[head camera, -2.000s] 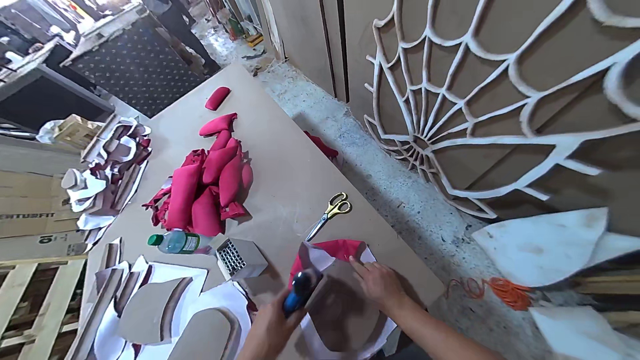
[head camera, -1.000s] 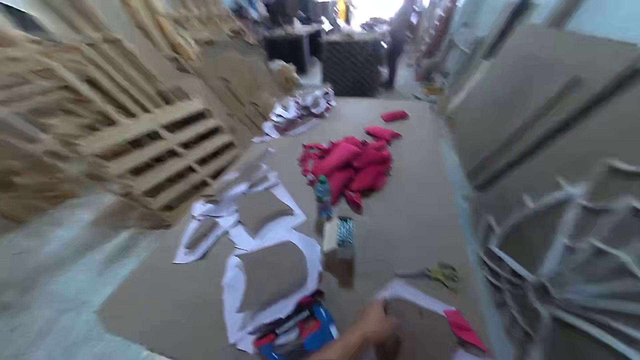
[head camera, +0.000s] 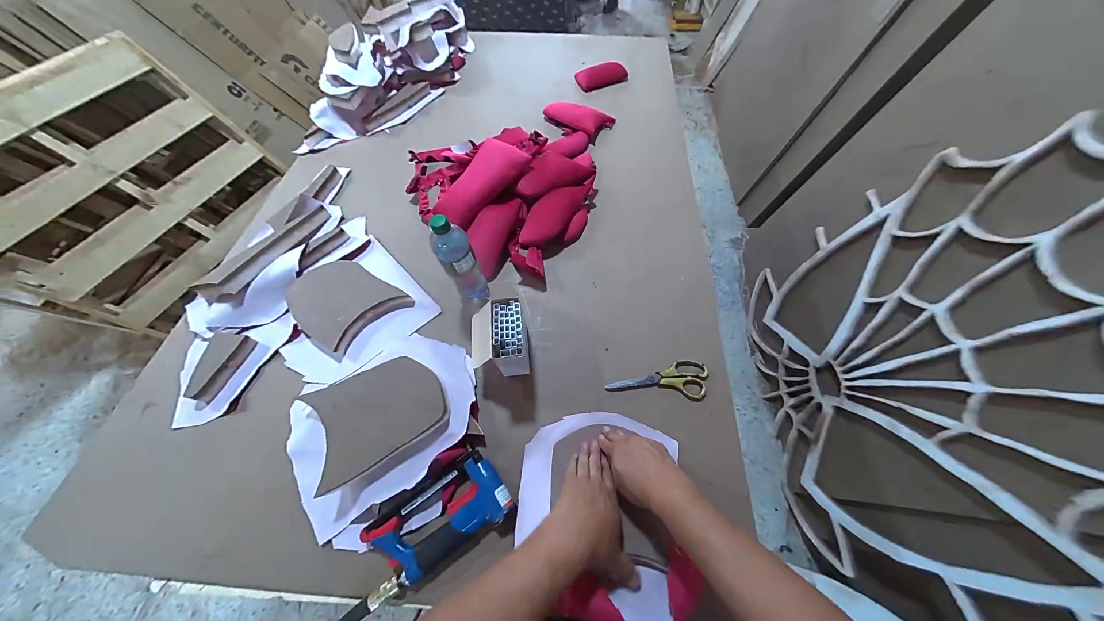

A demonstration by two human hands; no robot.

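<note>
Both hands lie side by side on a brown board piece [head camera: 565, 453] backed by white-lined red fabric [head camera: 536, 474] near the table's front edge. My left hand [head camera: 591, 509] rests on the board with its fingers extended, its thumb near the red fabric below. Touching it, my right hand [head camera: 640, 466] presses at the board's upper part, fingers together. A blue and black pneumatic staple gun [head camera: 448, 513] lies to the left, its hose fitting at the table edge. Scissors with yellow handles [head camera: 664, 379] lie beyond my right hand. An open box of staples [head camera: 509, 336] stands farther back.
Stuffed red fabric pieces [head camera: 526, 194] and a plastic bottle with a green cap [head camera: 457, 259] are mid-table. Board pieces on white-lined fabric [head camera: 379, 414] cover the left side, with another pile [head camera: 388, 69] behind. A wooden pallet [head camera: 129, 181] stands left; a web-shaped wooden frame [head camera: 957, 345] stands right.
The staple gun, in my left hand two seconds ago, now lies on the table. My left hand has moved right and joined my right hand on the board. The view has swung strongly.
</note>
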